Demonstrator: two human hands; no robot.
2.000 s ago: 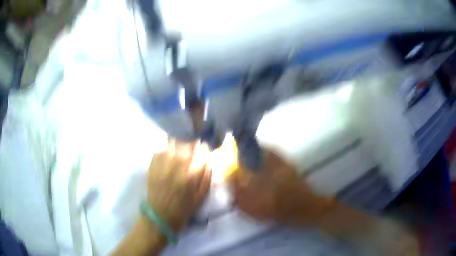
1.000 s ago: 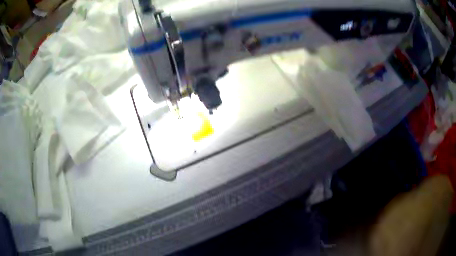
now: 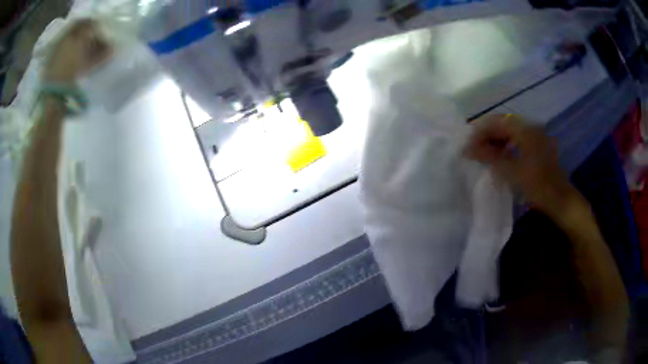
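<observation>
My left hand (image 3: 78,53), blurred, is at the upper left with its fingers closed on a white fabric piece (image 3: 128,77) at the heap. My right hand (image 3: 515,149), also blurred, is at the right with its fingertips closed at the edge of a white garment piece (image 3: 419,192). This piece lies across the machine bed and hangs over the table's front edge. The presser foot area (image 3: 245,114) is under bright glare, with a yellow guard (image 3: 307,151) and a dark stubby cylinder (image 3: 320,110) beside it. No fabric shows on the needle plate.
The white and blue sewing machine head (image 3: 213,43) spans the top. A grey tab (image 3: 244,230) sits at the bed plate corner. A ruler band (image 3: 284,309) runs along the front edge. White strips (image 3: 89,249) lie at left. Something red (image 3: 636,153) is at far right.
My left hand has come into view at the heap. My right hand has moved up from the lower right to the white piece, which now spreads further left and hangs lower. The view is closer.
</observation>
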